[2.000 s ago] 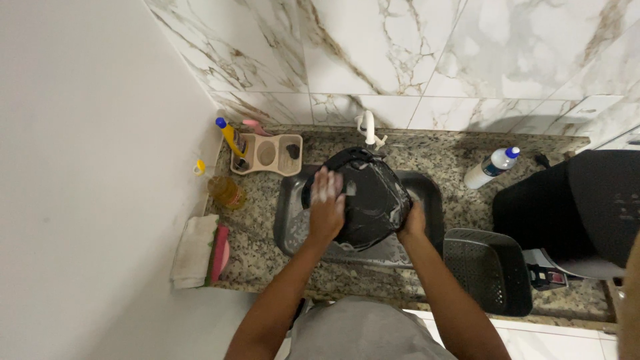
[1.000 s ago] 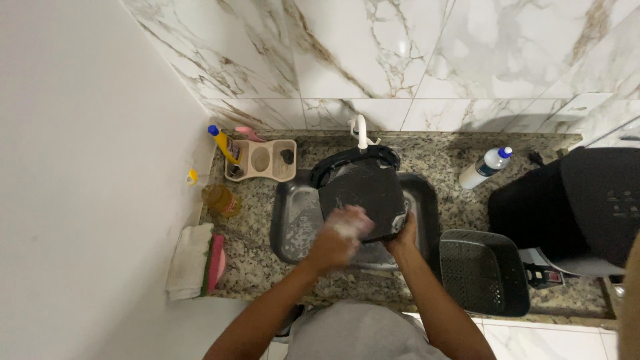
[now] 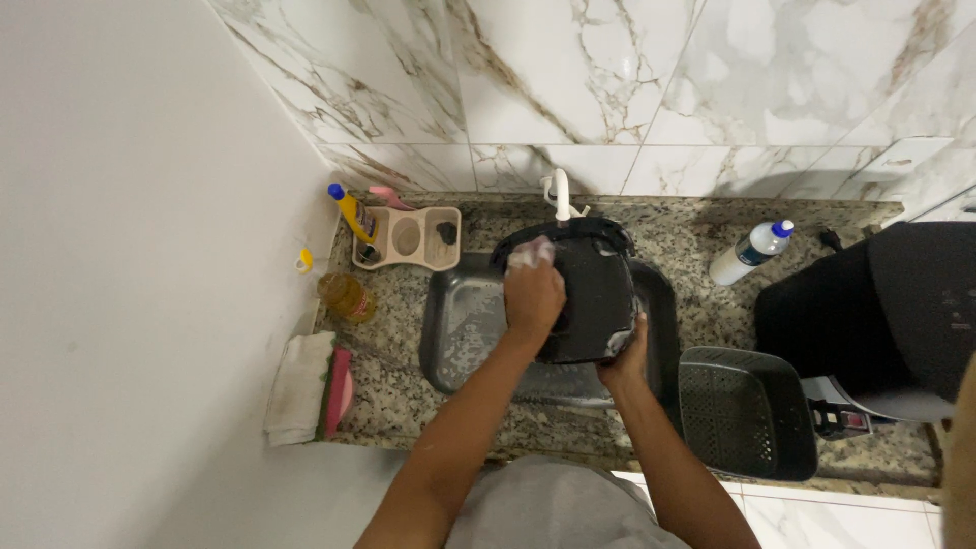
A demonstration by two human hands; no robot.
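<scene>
A black air fryer drawer [image 3: 591,293] with soap suds on it is tilted above a dark sink basin [image 3: 469,328], just under a white faucet [image 3: 562,194]. My right hand [image 3: 627,354] grips its lower right edge. My left hand [image 3: 534,293] presses a whitish, foamy cloth or sponge [image 3: 531,252] against its upper left part; the foam hides what exactly this is. The basin's bottom is wet with drops and suds.
On the granite counter stand a beige organizer [image 3: 408,238], a yellow bottle [image 3: 354,213], an amber soap bottle [image 3: 347,297], a white cloth [image 3: 299,389], a blue-capped bottle [image 3: 751,252], a perforated basket [image 3: 732,412] and a black air fryer [image 3: 877,313].
My left hand has moved up across the black drawer from its lower part, where it was a second ago. The drawer shows fewer suds than two seconds ago. My right hand still grips its right side.
</scene>
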